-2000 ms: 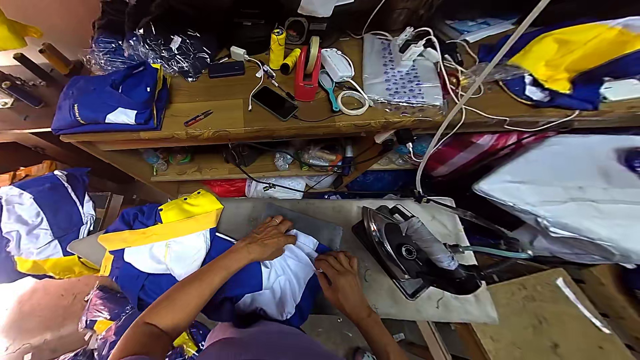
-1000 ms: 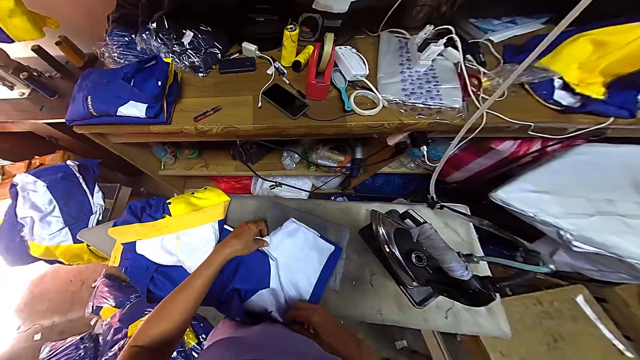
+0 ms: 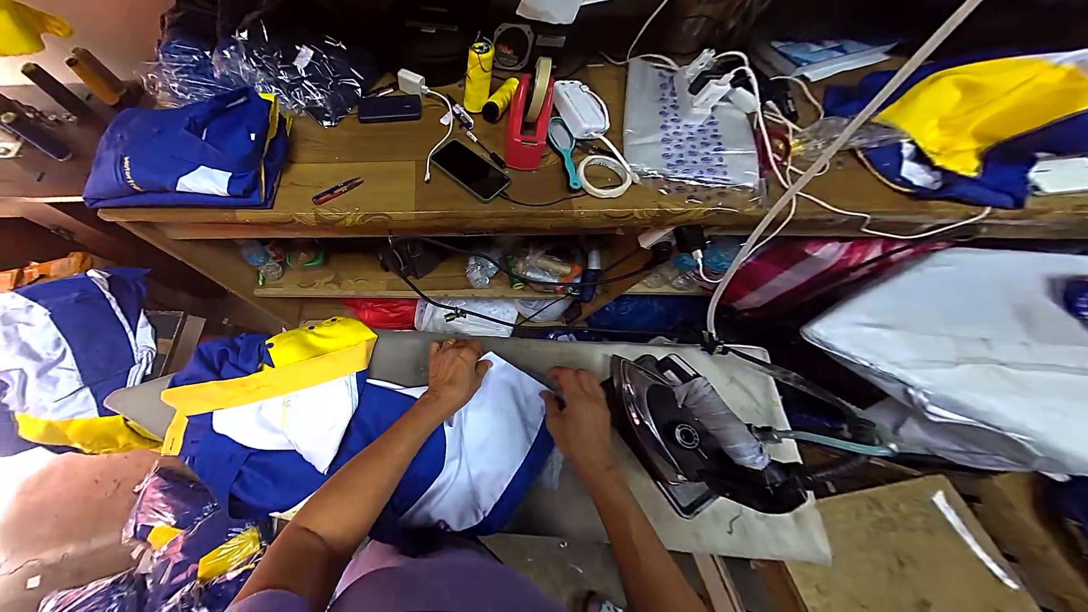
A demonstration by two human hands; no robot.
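Observation:
A blue, white and yellow garment [image 3: 482,442] lies spread over a grey ironing board [image 3: 399,350]. My left hand [image 3: 456,374] rests at the upper edge of its white panel, fingers bent; whether it pinches cloth cannot be told. At the panel's right corner is my right hand [image 3: 581,410], its fingers slightly curled by the cloth edge. A steam iron [image 3: 680,435] with a wrapped handle stands on the board's right part, just right of my right hand. The yellow band [image 3: 272,378] of the garment lies across its left end.
Behind the board, a wooden table [image 3: 340,161] holds a folded blue garment [image 3: 187,153], a phone [image 3: 469,170], a red tape dispenser [image 3: 529,127] and cables. A hose [image 3: 816,161] rises beside the iron. Bagged garments [image 3: 191,527] lie lower left; a white padded surface [image 3: 943,357] is at right.
My right hand has moved up from the garment's lower edge to its upper right corner. My left hand has shifted right, onto the white panel's upper edge. The iron stays on the board.

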